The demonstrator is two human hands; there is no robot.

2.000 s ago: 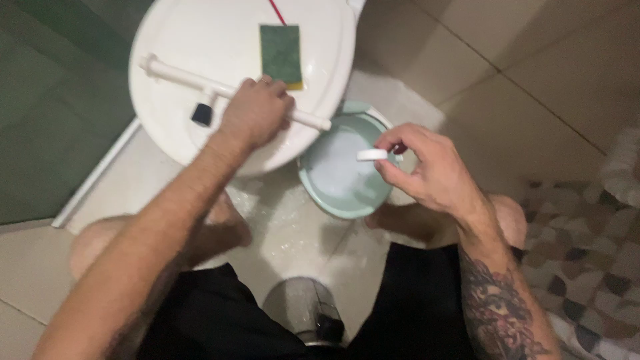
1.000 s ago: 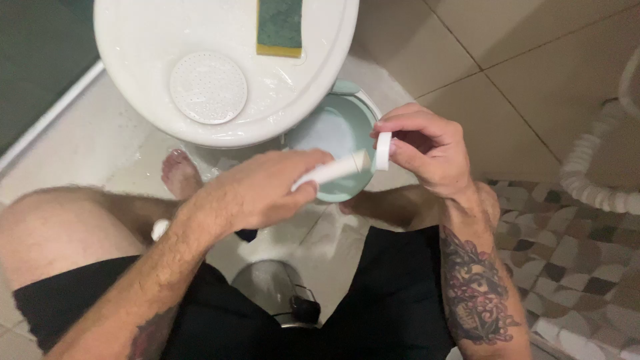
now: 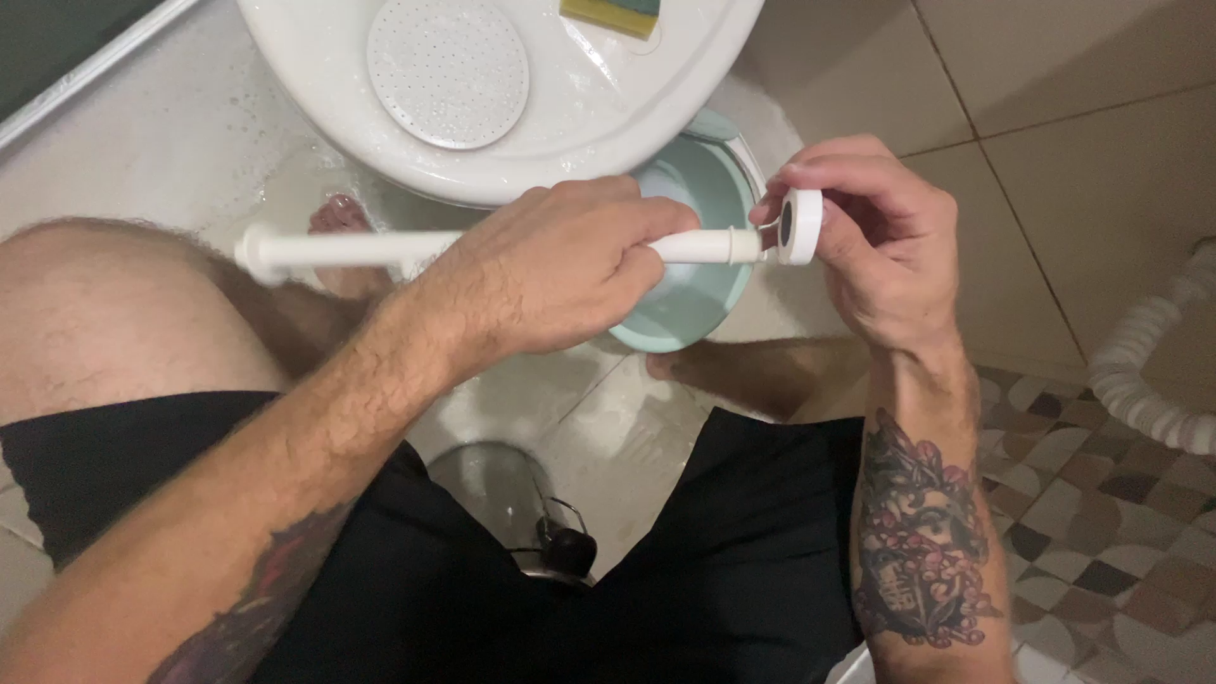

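Observation:
My left hand (image 3: 560,266) is closed around a white plastic tube (image 3: 356,249), held level, its left end blurred. At the tube's right end, my right hand (image 3: 869,228) pinches a white plastic ring-shaped cap (image 3: 803,226) between thumb and fingers. The cap stands on edge just beside the tube's tip; whether the two touch I cannot tell. Beneath the tube is a pale green bucket (image 3: 679,332), partly covered by my left hand. A round perforated shower head plate (image 3: 446,71) lies on a white rounded lid (image 3: 589,104), with a green and yellow sponge (image 3: 613,14) near the top edge.
Wet floor tiles (image 3: 608,399) surround the bucket. A clear container with a dark part (image 3: 567,546) stands between my legs. At the far right hangs a white corrugated hose (image 3: 1135,361) above patterned tiles (image 3: 1092,541). A glass panel's metal rail (image 3: 85,71) runs along the upper left.
Earlier, the tube rested over the white lid under my left hand; now it is held off the lid, its end beside the cap. The view has shifted closer to the lid's front.

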